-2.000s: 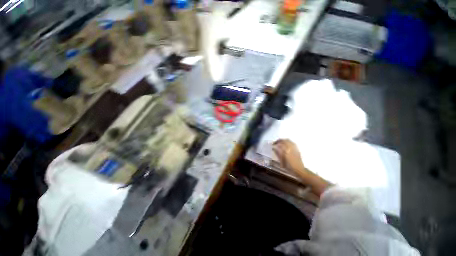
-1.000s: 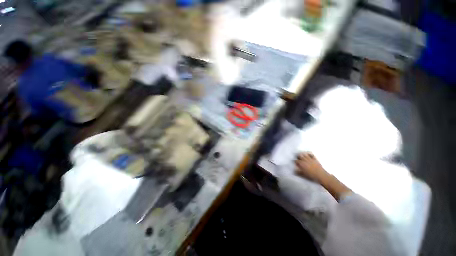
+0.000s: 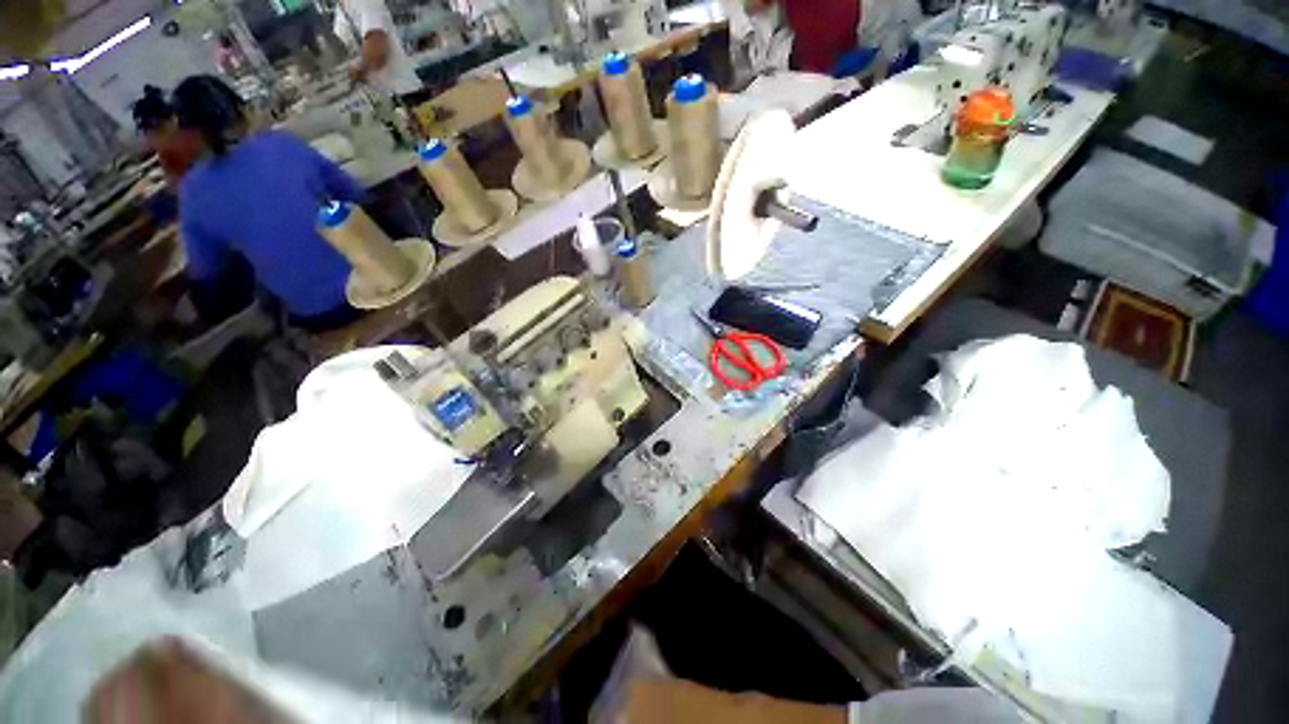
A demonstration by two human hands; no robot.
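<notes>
The cream overlock machine (image 3: 566, 361) with a blue label stands on the worn table. White fabric (image 3: 339, 453) lies at its left end, around the needle area, and spreads to the lower left. My left hand (image 3: 177, 689) is blurred and cut off by the bottom edge, over the white fabric; its fingers cannot be made out. My right hand (image 3: 707, 702) is mostly cut off by the bottom edge, in front of the table; its fingertips and any hold are hidden. A crumpled white pile of pieces (image 3: 1032, 481) lies on the low stand at right.
Red-handled scissors (image 3: 746, 362) lie beside a dark phone-like rectangle (image 3: 766, 317) on blue-grey cloth. Behind are tan thread cones (image 3: 693, 149), a pale wheel-like disc (image 3: 749, 198) and an orange-topped green bottle (image 3: 977, 142). A person in blue (image 3: 262, 212) sits at upper left.
My right hand has moved from the white pile at right to the bottom centre. My left hand has come into view at bottom left. The view has steadied and shows more background.
</notes>
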